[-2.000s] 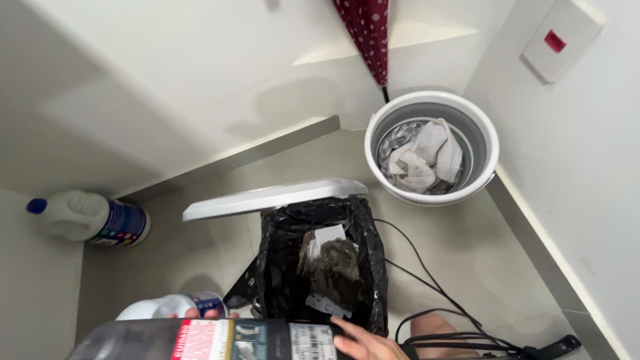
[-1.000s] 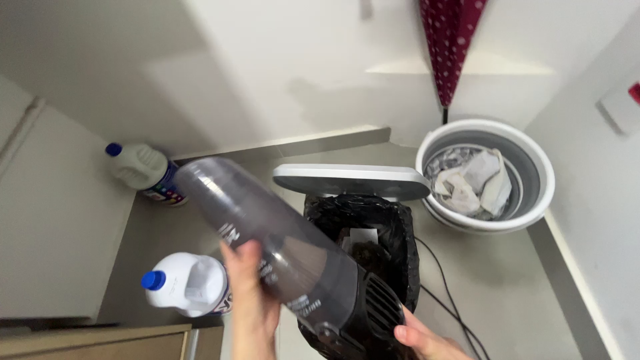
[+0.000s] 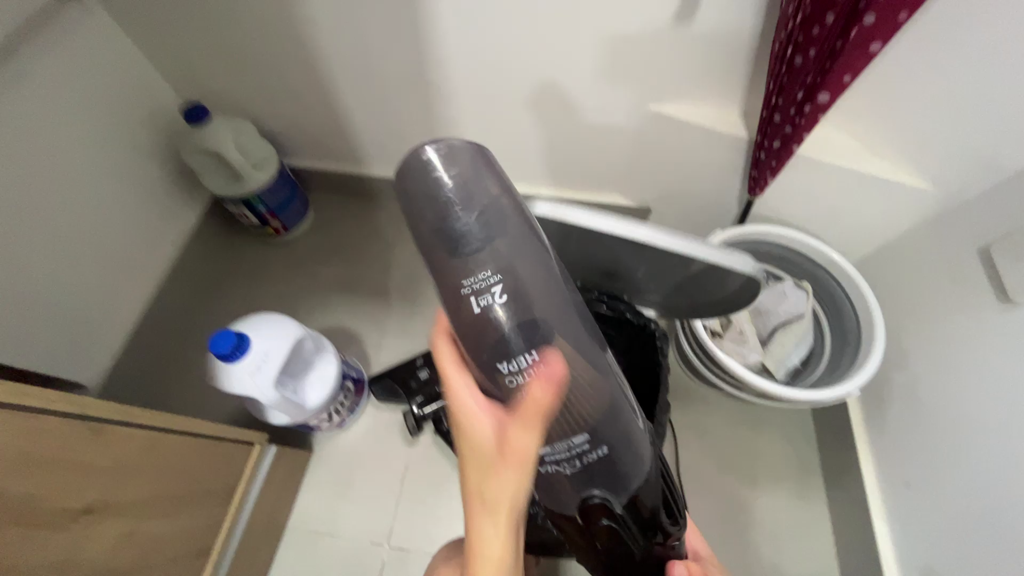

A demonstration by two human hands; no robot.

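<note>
A handheld vacuum cleaner with a smoky transparent dust container [image 3: 480,216] and a black body slants across the middle of the view. My left hand [image 3: 504,400] is wrapped around the container, thumb on top. At the bottom edge my right hand [image 3: 696,552] holds the black body; most of this hand is hidden. Behind the vacuum stands a trash bin lined with a black bag [image 3: 640,344], its lid [image 3: 648,256] raised. The vacuum hides much of the bin's opening. A black floor nozzle [image 3: 408,388] lies on the tiles left of my left hand.
A white jug with a blue cap [image 3: 276,368] and another capped jug [image 3: 244,172] stand on the left. A round bucket [image 3: 868,336] with cloths [image 3: 772,320] is at right, below a dotted maroon umbrella [image 3: 824,88]. A wooden cabinet [image 3: 112,488] fills the lower left corner.
The vacuum was low and nearly level two seconds ago; it now slants upward across the view. My left hand, not visible in the oldest frame, now holds the container.
</note>
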